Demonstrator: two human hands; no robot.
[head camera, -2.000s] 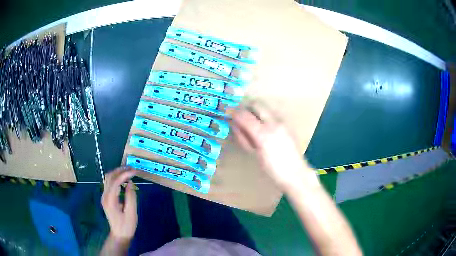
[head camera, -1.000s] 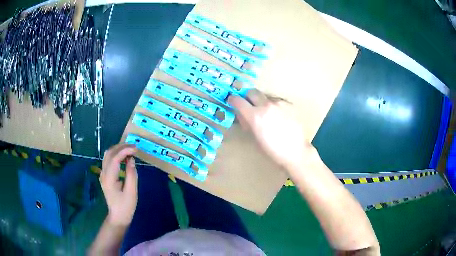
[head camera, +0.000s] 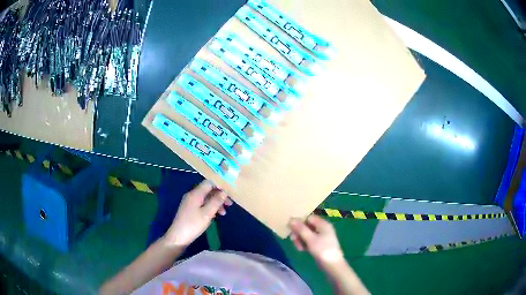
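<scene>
A tan cardboard sheet (head camera: 357, 109) lies turned at an angle on the dark green bench, its near corner past the front edge. Several turquoise shells (head camera: 226, 109) with small dark cutouts lie on it in a slanted row, toward its left side. My left hand (head camera: 199, 212) is at the sheet's near left edge, its fingers curled against the edge below the nearest shell. My right hand (head camera: 316, 237) pinches the sheet's near corner. Glare blurs the right ends of some shells.
A dense pile of dark and silver board sticks (head camera: 63, 46) lies at the upper left, partly on another cardboard sheet (head camera: 52, 118). A blue stool (head camera: 45, 210) stands on the floor at lower left. Yellow-black tape (head camera: 404, 216) runs below the bench, and a blue object (head camera: 512, 173) is at far right.
The cardboard sheet with the shells has turned clockwise. My right hand has left the shells and moved down to the near corner. My left hand has moved right along the near edge.
</scene>
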